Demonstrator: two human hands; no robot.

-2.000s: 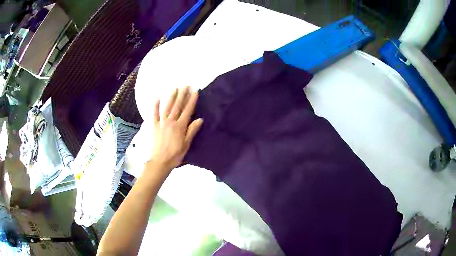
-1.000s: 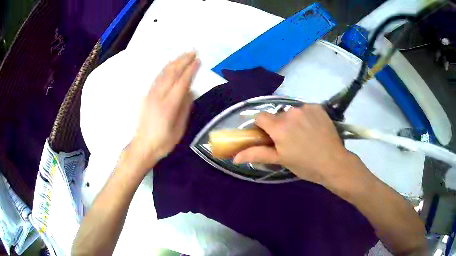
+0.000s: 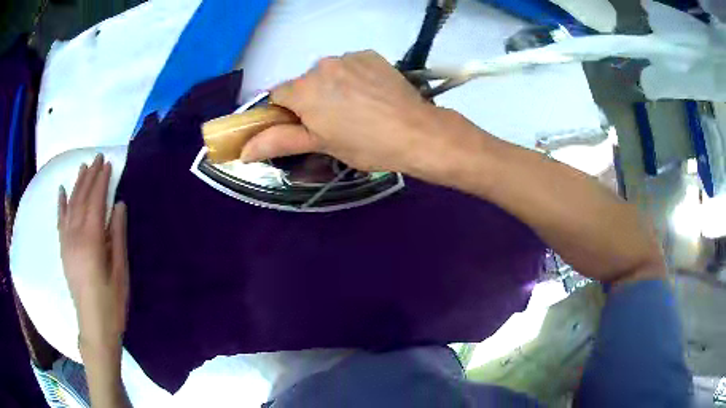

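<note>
A dark purple garment [image 3: 318,271] lies spread over the white padded pressing table [image 3: 60,199]. My right hand [image 3: 358,103] is closed around the pale wooden handle of a steam iron [image 3: 294,187]. The iron rests on the upper part of the garment, its tip pointing left. My hand and forearm hide part of the iron. My left hand [image 3: 94,227] lies flat at the garment's left edge, fingers pointing away from me, mostly on the white pad. It holds nothing.
A flat blue bar [image 3: 195,60] lies beyond the garment at upper left. A whitish hose [image 3: 549,54] runs right from the iron, and a dark cord [image 3: 426,36] goes up. Blue and white frame parts stand at upper right. Purple cloth [image 3: 20,88] shows at far left.
The view has turned and shifted. The right hand, out of view two seconds ago, came in holding the iron, now nearer the garment's far edge. The left hand lifted, then came down at the left edge.
</note>
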